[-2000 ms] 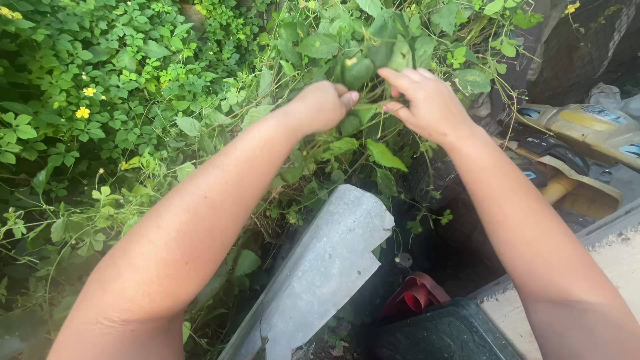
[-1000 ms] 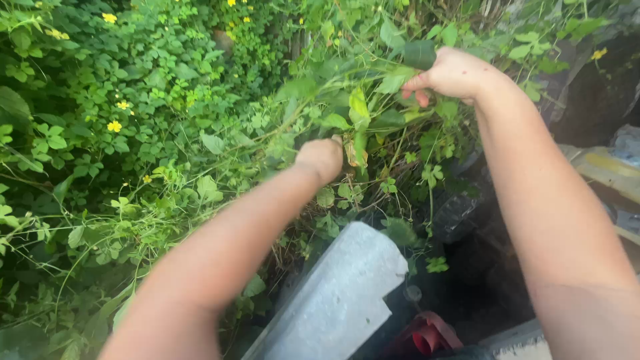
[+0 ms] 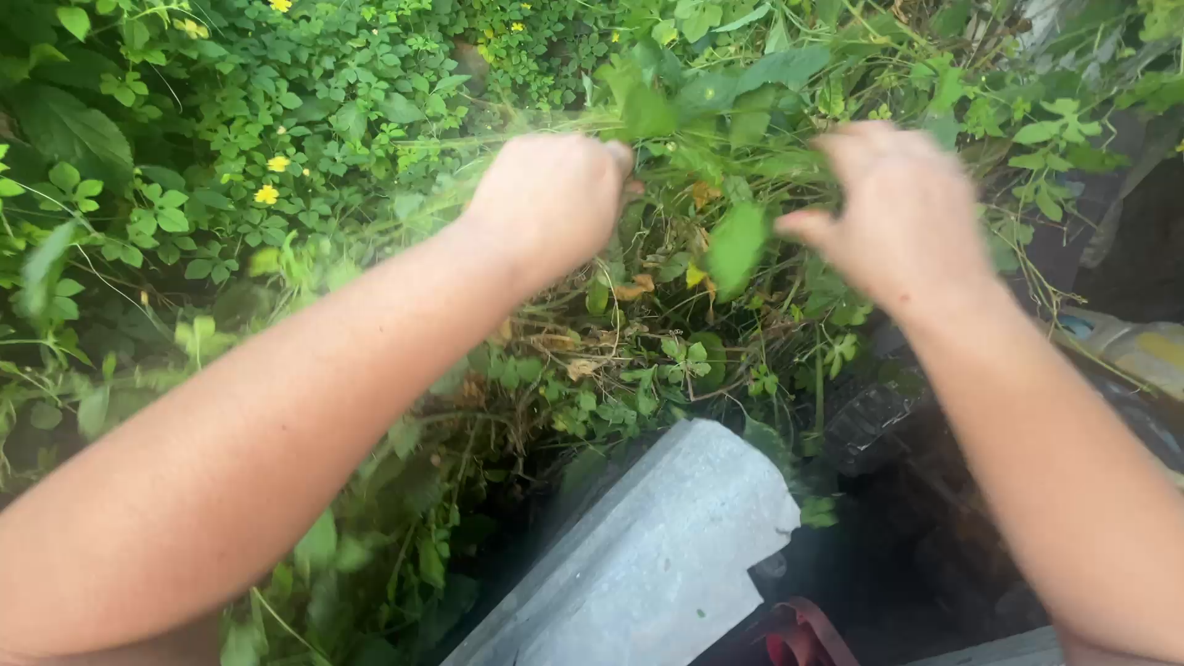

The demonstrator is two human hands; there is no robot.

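Closed around a bunch of green vine stems (image 3: 684,153), my left hand (image 3: 555,199) is at the upper middle of the head view. My right hand (image 3: 893,208) is to its right, blurred, with thumb and fingers apart beside the same vines; whether it touches any stem is not plain. Broad leaves (image 3: 737,250) hang between the two hands. Under them lies a tangle of dry brown stems and small leaves (image 3: 601,347).
A bent grey metal sheet (image 3: 666,546) juts up from the bottom. A red object (image 3: 803,634) lies beside its lower right end. Dense foliage with yellow flowers (image 3: 266,194) fills the left. Clear plastic (image 3: 869,416) and a yellow-marked item (image 3: 1142,351) lie right.
My left hand has moved up among the vines. The fingers of my right hand, bent at the leaves a second ago, are now spread. Dry stems beneath show more.
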